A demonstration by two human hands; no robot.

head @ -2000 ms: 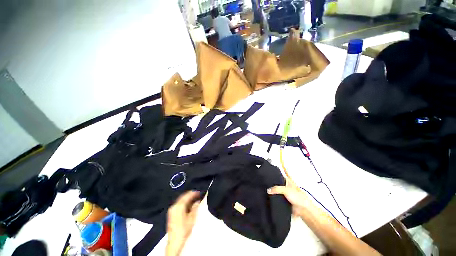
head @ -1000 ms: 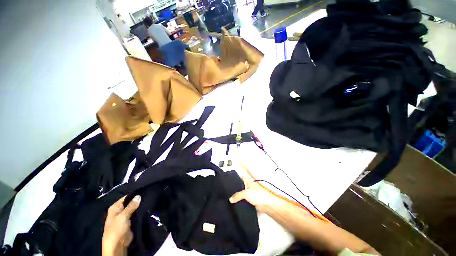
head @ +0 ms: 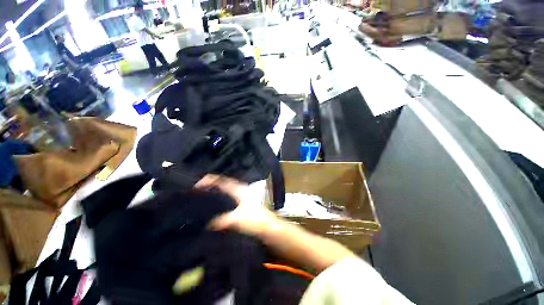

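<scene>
A black bag (head: 161,238) fills the lower left of the head view, raised and blurred, with a pale label on its lower part. My right hand (head: 238,205) grips its upper right edge, thumb and fingers around the cloth. My left hand is not in view. The pile of black bags (head: 209,119) stands just behind the held bag, with a strap hanging down its right side.
An open cardboard box (head: 325,225) with white scraps is at the right of the pile. Brown panels (head: 74,158) stand at left. A blue-capped bottle (head: 142,107) is beside the pile. Black straps (head: 51,277) lie lower left. A long grey-sided table (head: 441,196) runs along the right. A person (head: 145,36) stands far back.
The view has swung right towards the pile and box. The black bag has been lifted off the table in my right hand. My left hand has gone out of view.
</scene>
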